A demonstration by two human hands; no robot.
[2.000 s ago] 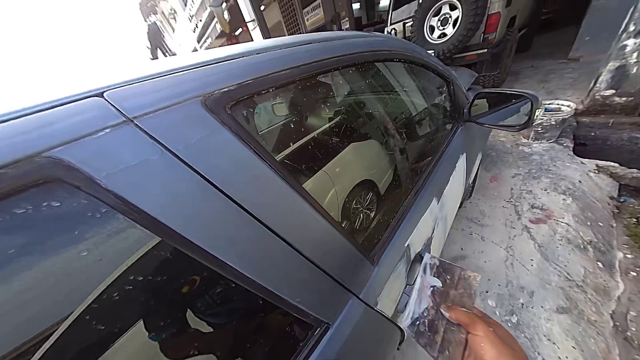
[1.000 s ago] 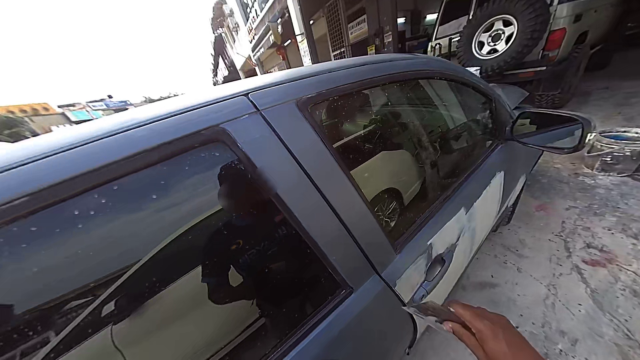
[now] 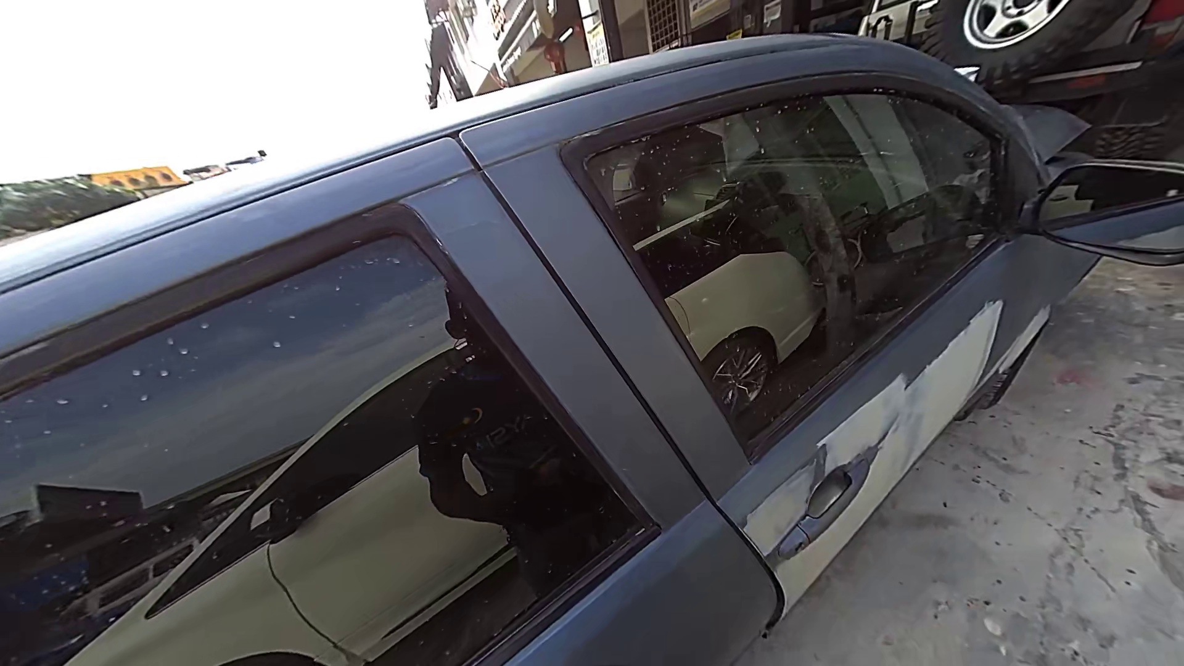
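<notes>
Neither my left hand nor my right hand is in the head view. A dull blue-grey car fills most of it, with the door pillar (image 3: 592, 361) running down the middle. Pale filler patches (image 3: 953, 365) cover part of the front door below its window. Some of that pale coating surrounds the door handle (image 3: 830, 492). Water drops dot the front window (image 3: 832, 250) and the rear window (image 3: 213, 388), both shut; the rear one reflects a person and a pale car.
The side mirror (image 3: 1115, 208) juts out at the right edge. Behind the car, a spare wheel (image 3: 1013, 18) hangs on another vehicle. Stained concrete ground (image 3: 1036, 518) runs along the door side. Buildings stand at the back.
The hand seen low by the front door, holding a flat piece in the earlier frames, is out of view now. The view has shifted toward the car's rear window.
</notes>
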